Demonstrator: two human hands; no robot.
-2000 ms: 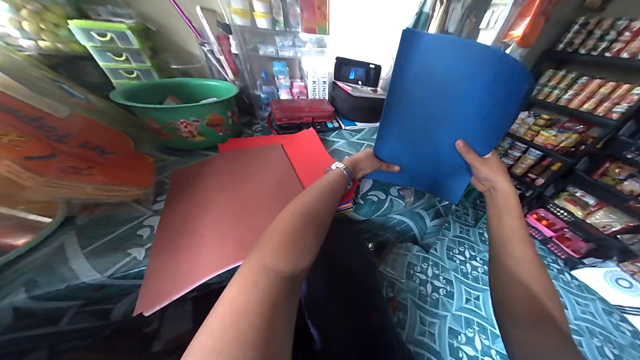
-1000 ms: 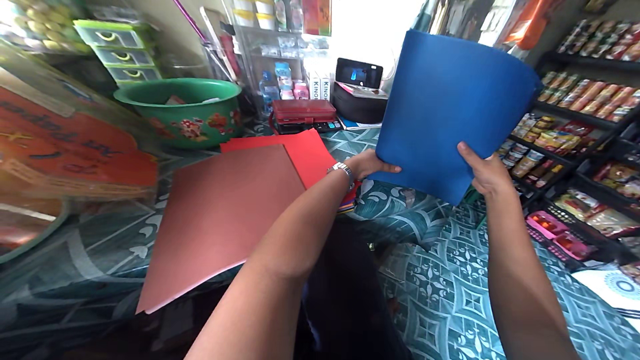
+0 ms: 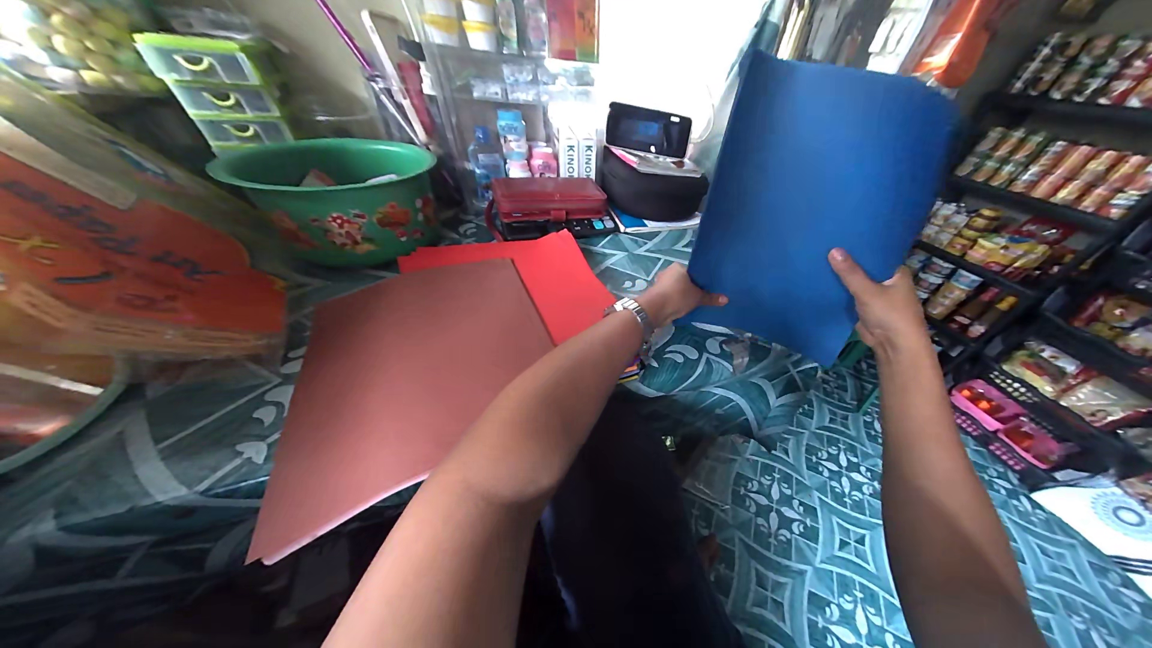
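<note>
Both hands hold up a blue sheet or stack of paper [image 3: 810, 189], slightly curved, to the right of centre. My left hand [image 3: 675, 295] grips its lower left corner and wears a metal-banded watch at the wrist. At its lower right edge, my right hand [image 3: 877, 301] has the thumb on the front face, with the other fingers hidden behind. A stack of brown paper [image 3: 405, 378] lies on the patterned cloth to the left, partly over red paper [image 3: 567, 279]. Edges of other colours peek out below my left wrist.
Behind the papers stand a green plastic basin [image 3: 333, 211], a dark red case [image 3: 549, 198] and a black case [image 3: 654, 184]. A small drawer unit [image 3: 216, 90] is at the back left. Shelves of packaged goods [image 3: 1044, 198] line the right side. A large wrapped orange item [image 3: 135, 261] is at left.
</note>
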